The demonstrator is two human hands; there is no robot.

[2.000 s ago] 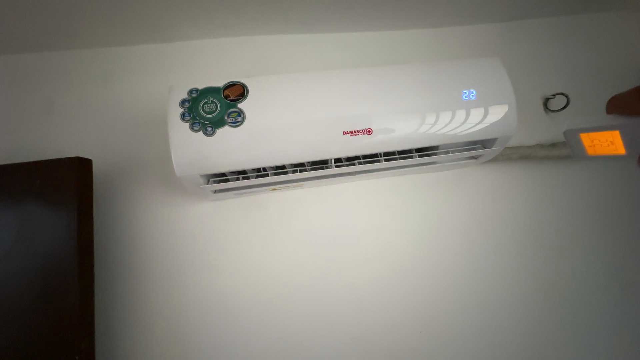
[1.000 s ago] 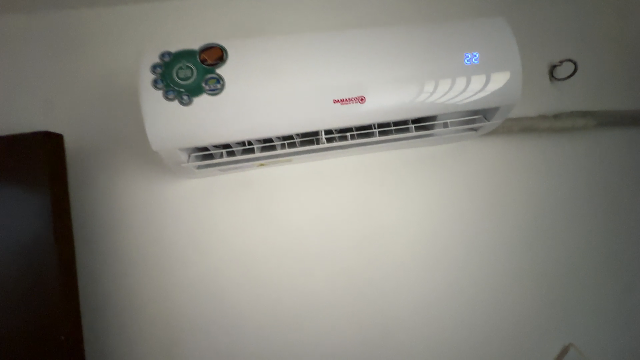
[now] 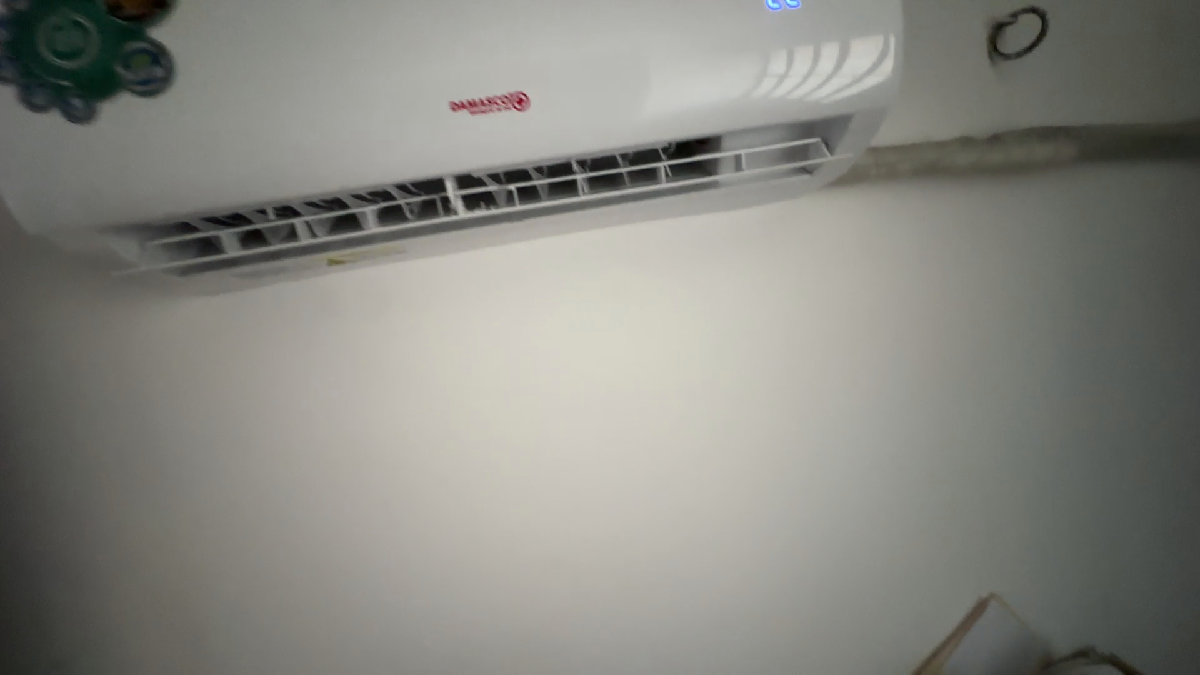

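Neither my left hand nor my right hand shows in the head view. A white wall-mounted air conditioner [image 3: 581, 75] spans the top of the view, tilted with its right side higher. Its louvre flap [image 3: 525, 202] stands open, and dark slots show behind it. A blue lit display [image 3: 783, 4] is cut off by the top edge. A green sticker [image 3: 70, 42] with round badges is on the front panel at the far left.
The pale wall [image 3: 600, 422] fills the middle. A wrapped pipe [image 3: 994, 150] runs right from the air conditioner, below a dark loop of cable [image 3: 1020, 34]. At the bottom right the corner of a pale, light-edged object [image 3: 994, 642] shows; its kind is unclear.
The hand with an orange-lit remote control, at the right edge two seconds ago, has left the view. The view has tilted down, and the dark brown panel at left is out of sight.
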